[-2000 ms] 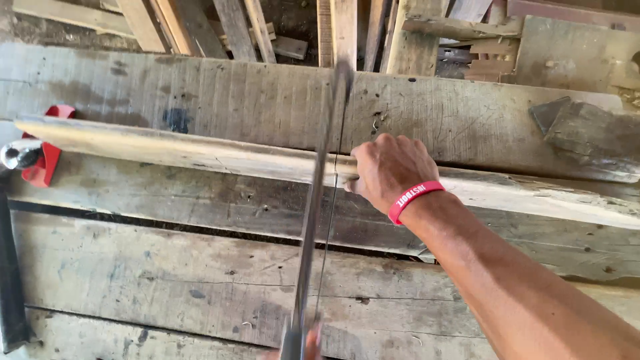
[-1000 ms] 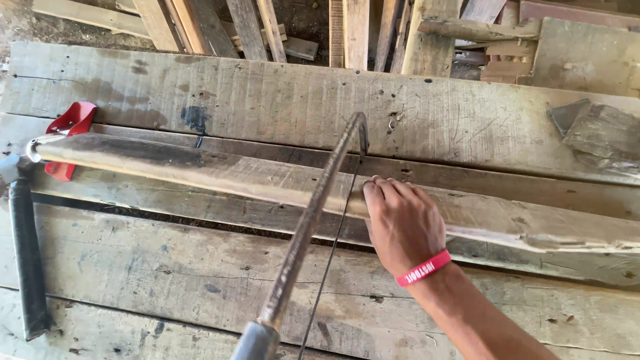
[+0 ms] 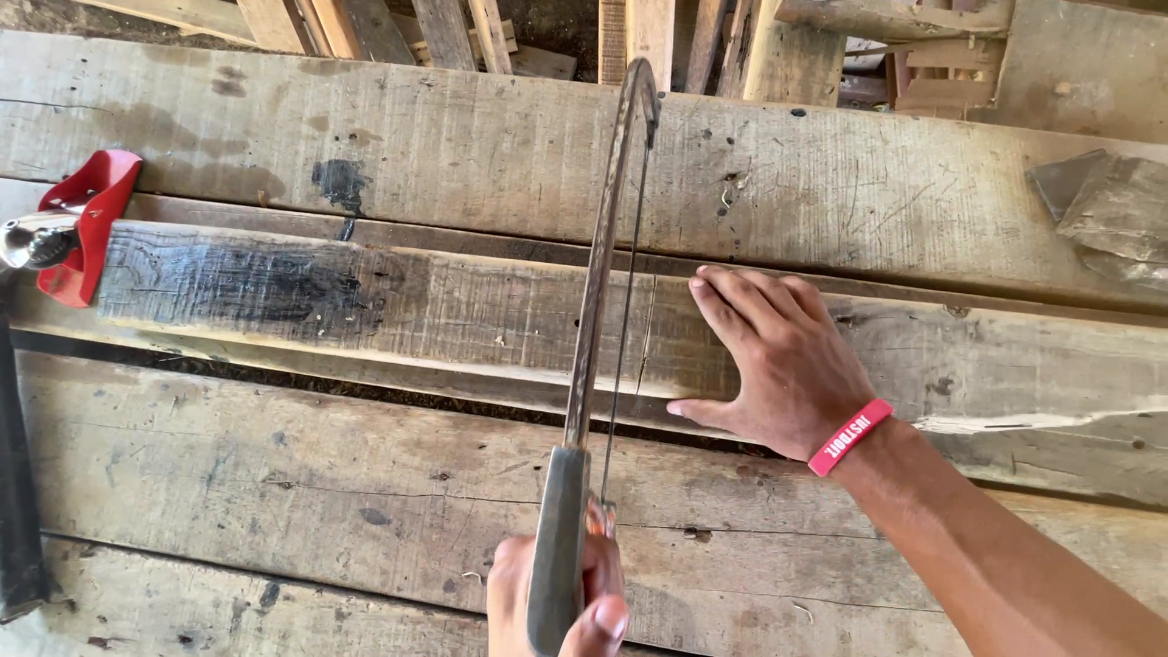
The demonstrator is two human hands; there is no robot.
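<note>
My left hand (image 3: 557,593) grips the grey handle of a bow-frame saw (image 3: 599,274), low in the middle of the head view. The saw's thin blade (image 3: 628,319) crosses over a long wooden board (image 3: 456,310), just left of a narrow cut line in its face. Whether blade and board touch, I cannot tell. Palm down, my right hand (image 3: 789,365) rests on the board right of that line, thumb apart near the lower edge. It wears a pink wristband. A dark, scorched-looking patch marks the board's left part.
The board lies across a bench of weathered planks (image 3: 319,465) with gaps between them. By its left end are a red piece (image 3: 91,228) with a shiny metal part and a dark bar (image 3: 18,511). A plastic-wrapped item (image 3: 1118,219) lies right; timber offcuts (image 3: 639,36) stand behind.
The board shows more of its broad face and dark patch than before. The saw now stands left of the visible cut line. My right hand's fingers lie flatter on the board than two seconds ago.
</note>
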